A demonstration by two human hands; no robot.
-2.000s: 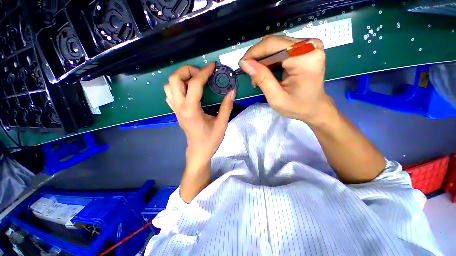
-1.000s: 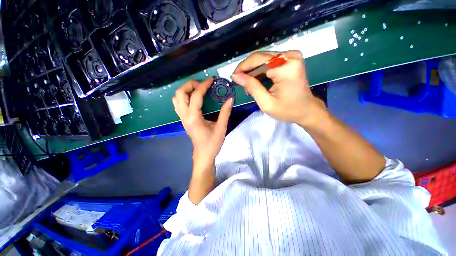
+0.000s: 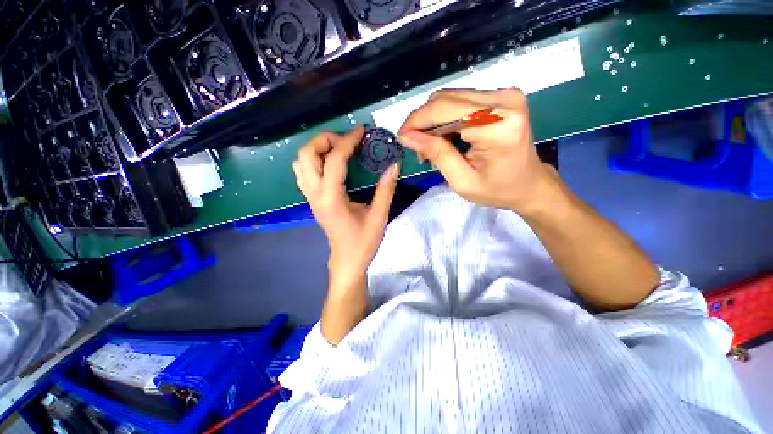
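Note:
My left hand holds a small round black part by its rim between thumb and fingers, its flat face up over the bench edge. My right hand grips slim tweezers with an orange-red rear end. Their tip is at the right rim of the black part, mostly hidden by my fingers; I cannot tell if it touches or holds a piece. A white backing strip lies on the bench behind my right hand, partly covered by it.
Black blister trays with round parts fill the left and back. The green bench carries scattered tiny pale pieces. A white paper slip lies by the tray. Blue frames and a red crate are below.
Compared with two seconds ago, the scene has shifted a little in view. The tweezers lie at a flatter angle, still at the part's right side. Both hands keep their holds.

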